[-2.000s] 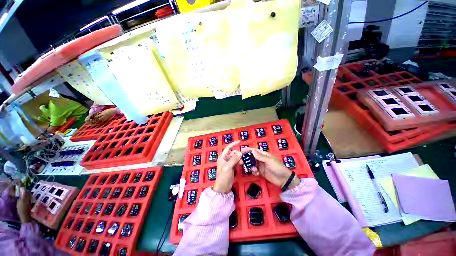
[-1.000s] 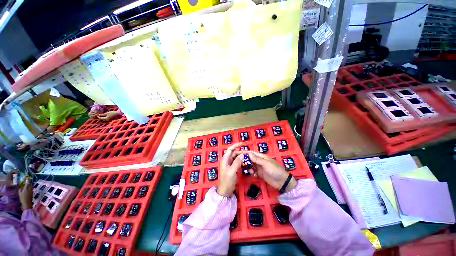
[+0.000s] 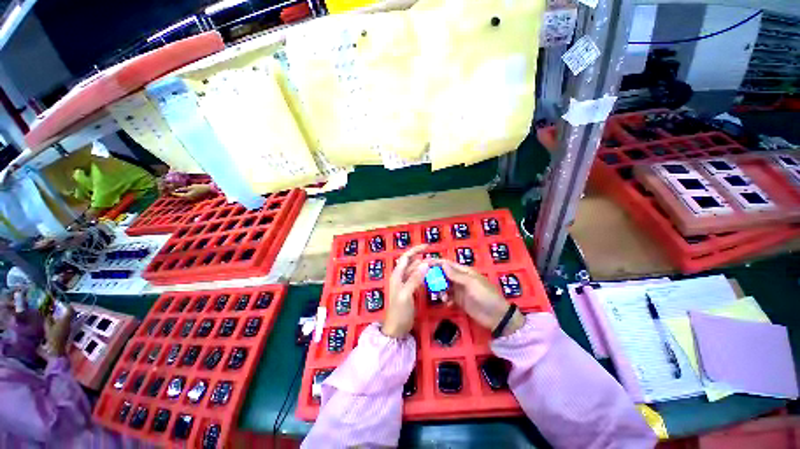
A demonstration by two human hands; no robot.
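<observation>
A small smartwatch unit glows blue-white between my two hands, above the middle of the red compartment tray. My left hand holds it from the left side with the fingertips. My right hand, with a black wristband, holds it from the right side. Black units sit in the tray's pockets around my hands, some with pale markings up and some plain dark. My hands and sleeves hide several pockets.
A filled red tray lies to the left, and further red trays behind it. A metal post stands behind right. Record sheets with a pen lie right. Yellow sheets hang above. Another person's hand is at far left.
The unit's face now glows blue-white; earlier it was dark with pale markings. My hands stay in nearly the same place. The person's hand at far left has moved slightly.
</observation>
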